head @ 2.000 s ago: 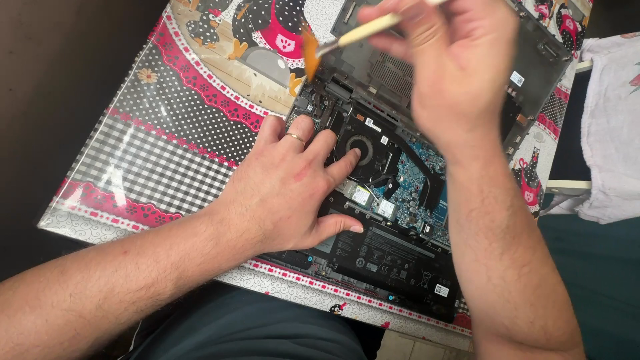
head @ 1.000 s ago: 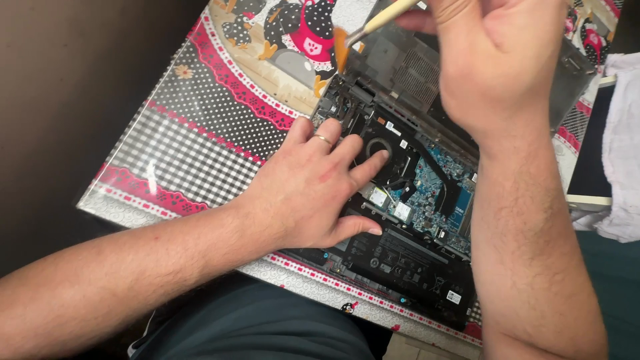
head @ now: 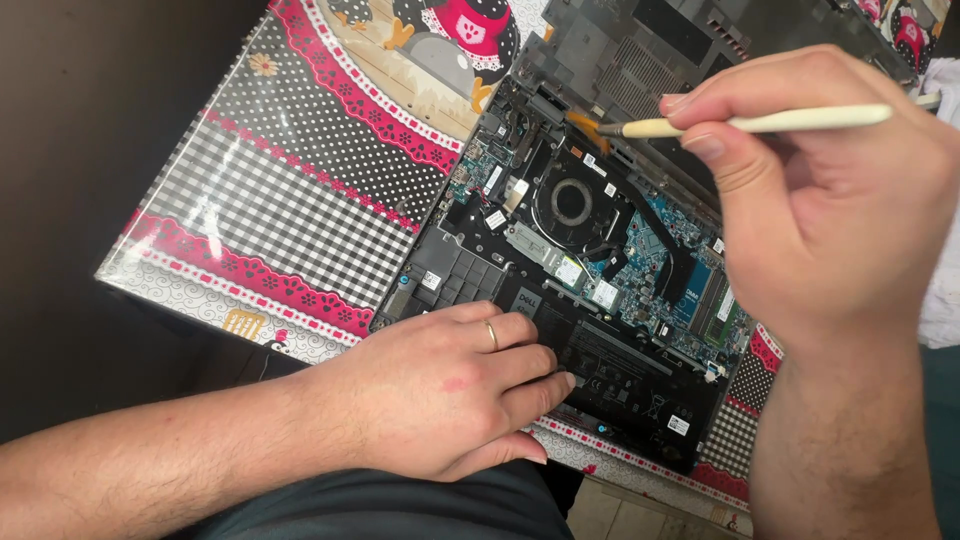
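An opened Dell laptop, its inside showing, lies on the table. My right hand [head: 817, 165] grips a small paintbrush with a pale handle [head: 810, 118]; its orange bristles [head: 590, 131] are at the hinge edge, just above the round cooling fan [head: 574, 202]. My left hand [head: 457, 382], a ring on one finger, rests on the laptop's near edge, its fingertips over the black battery [head: 615, 360]. A blue circuit board [head: 652, 240] and a green memory module [head: 724, 315] show to the right of the fan.
A patterned tablecloth under clear plastic [head: 300, 202] covers the table. Behind the laptop's inside extends a dark panel with vents [head: 637, 75]. White cloth [head: 941, 277] hangs at the right edge. The table's near edge runs close to my lap.
My left hand has moved from beside and over the fan down to the battery and near edge. The brush in my right hand has come down to the hinge edge by the fan.
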